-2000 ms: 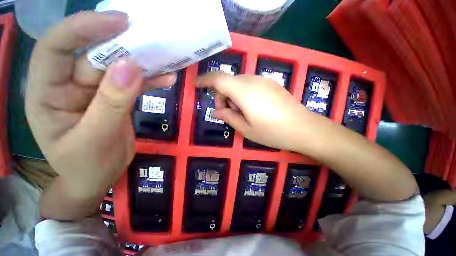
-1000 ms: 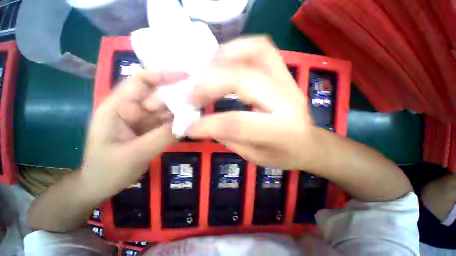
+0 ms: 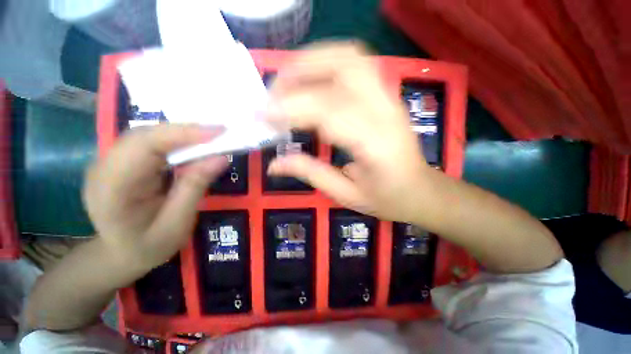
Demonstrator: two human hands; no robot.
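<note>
My left hand (image 3: 156, 187) pinches a white label strip (image 3: 207, 83) between thumb and fingers; the strip rises from it toward the top edge. My right hand (image 3: 353, 128) is beside the strip's right end, blurred, thumb and fingers apart; whether its fingertips touch the strip or hold a label cannot be told. Below both hands lies a red foam tray (image 3: 256, 200) with black phones in two rows, such as one phone (image 3: 288, 266) in the near row. Silvery slots and small white patches show in the phones. The hands and strip hide much of the far row.
White label rolls (image 3: 266, 21) stand behind the tray on the green bench (image 3: 519, 176). Stacked red trays (image 3: 526, 62) fill the upper right. Another red tray's edge (image 3: 7, 180) is at the far left. A lower tray (image 3: 149, 340) shows under the near edge. Another person's arm is at the right edge.
My right hand came from over the far-row phones to the strip, then opened and moved slightly off. My left hand lowered with the strip. The tray appears further left in view.
</note>
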